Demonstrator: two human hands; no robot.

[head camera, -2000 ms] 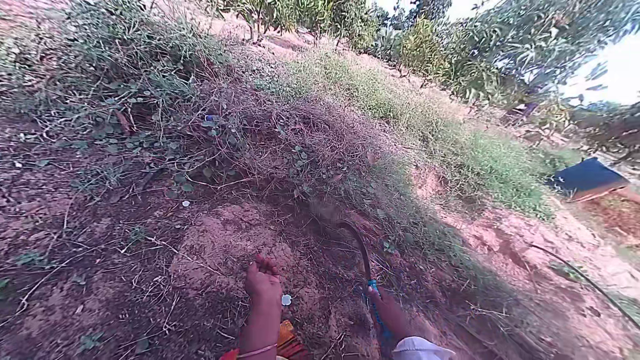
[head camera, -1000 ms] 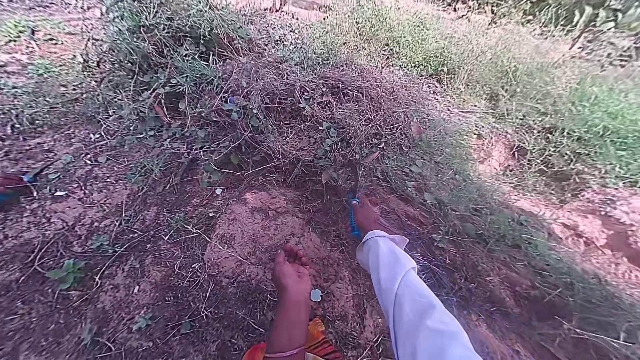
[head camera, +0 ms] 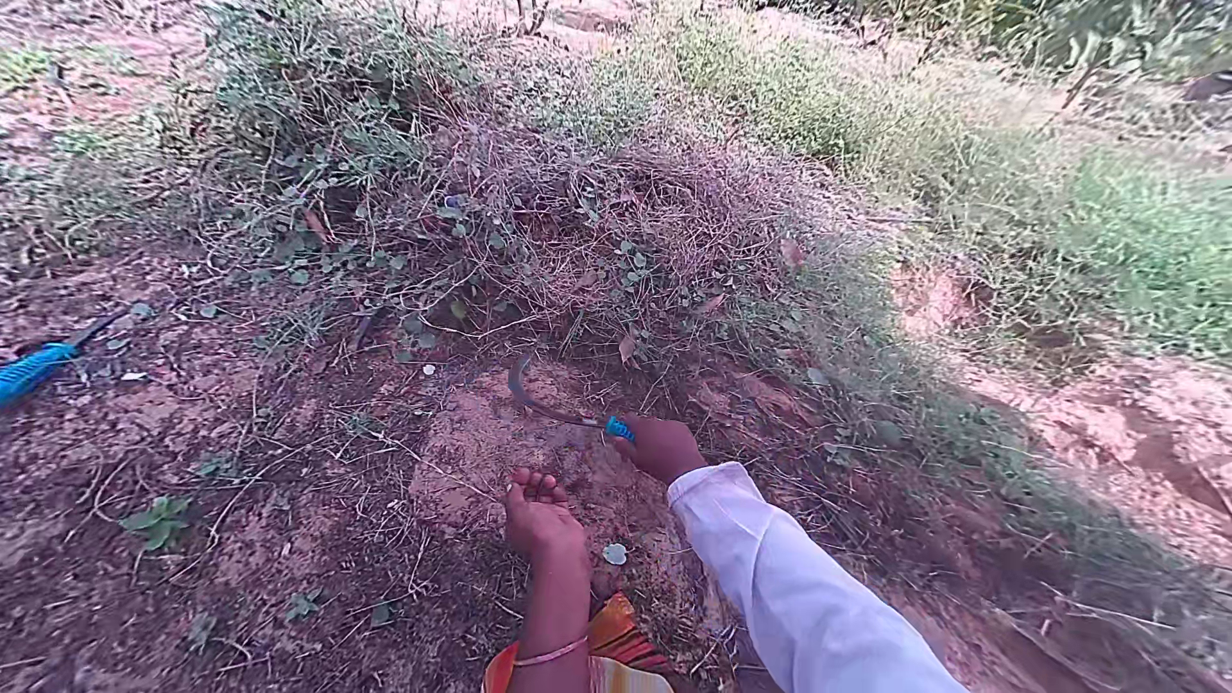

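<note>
My right hand point(head camera: 664, 449), below a white sleeve, grips the blue handle of a sickle point(head camera: 547, 408). Its curved metal blade points left and up, over a patch of bare reddish soil. Just below and left of the blade is my left hand point(head camera: 539, 510), palm up with the fingers partly curled and nothing seen in it. A bangle circles the left wrist. Dry stems and low green weeds point(head camera: 674, 202) form a tangled mound beyond both hands.
A second tool with a blue handle point(head camera: 37, 371) shows at the left edge. Green grass point(head camera: 1145, 241) grows on the right, past an eroded soil bank point(head camera: 1126, 414). Orange patterned cloth point(head camera: 616, 635) is at the bottom, near a small pale leaf point(head camera: 614, 553).
My right hand has drawn the sickle back from the foot of the weeds, and its blade now points left. My left hand stays low with curled fingers.
</note>
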